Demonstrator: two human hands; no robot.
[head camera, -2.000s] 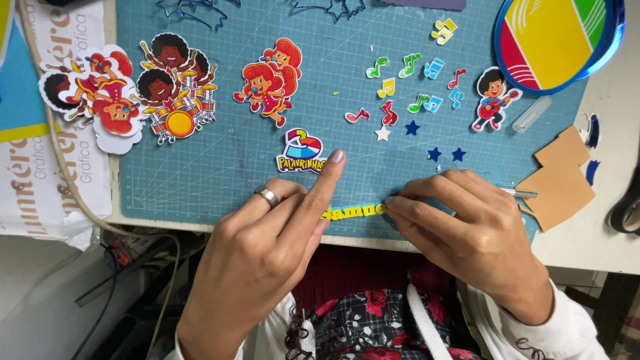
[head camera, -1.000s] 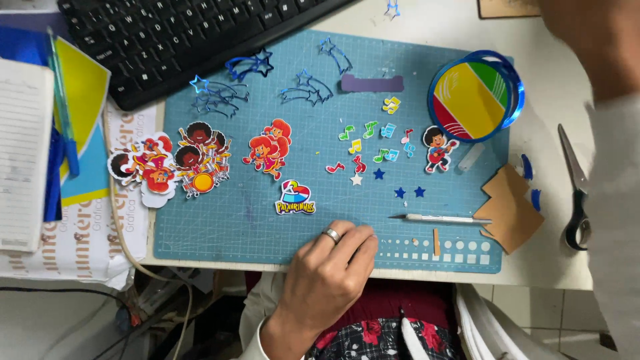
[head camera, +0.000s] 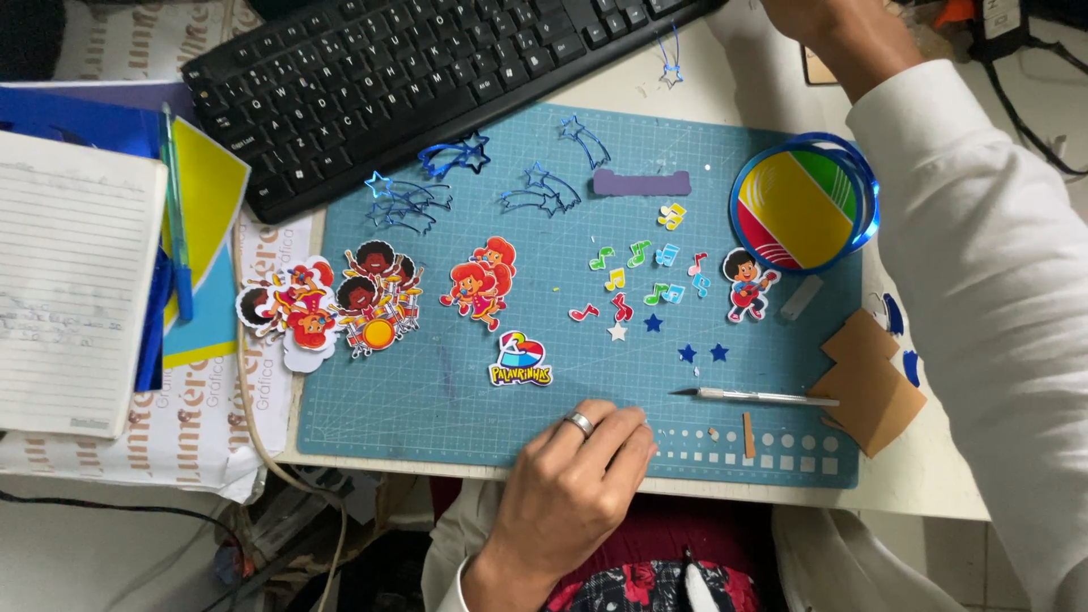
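My left hand (head camera: 586, 463), with a ring, rests on the front edge of the blue cutting mat (head camera: 476, 425); its fingers are curled, and whether anything is under them is hidden. My right hand (head camera: 816, 17) is at the top edge, partly cut off, its fingers out of view. A craft knife (head camera: 756, 397) lies to the right of my left hand. Above that hand are a lettered logo cutout (head camera: 520, 360), paper music notes (head camera: 667, 255), small blue stars (head camera: 687, 353), a singer cutout (head camera: 483, 285), a drummer cutout (head camera: 374, 297) and a guitarist cutout (head camera: 748, 286).
A black keyboard (head camera: 382, 93) spans the back left. Blue foil star shapes (head camera: 544, 191), a purple strip (head camera: 642, 183) and a round blue-rimmed piece (head camera: 799, 204) lie on the mat. Brown card (head camera: 875, 391) overlaps its right edge. A notebook (head camera: 76, 280) and cable (head camera: 255, 416) are left.
Two seconds ago both hands were at yellow lettering near the front edge; the right hand has moved up to the top right. The lettering no longer shows. The view has shifted to take in the keyboard.
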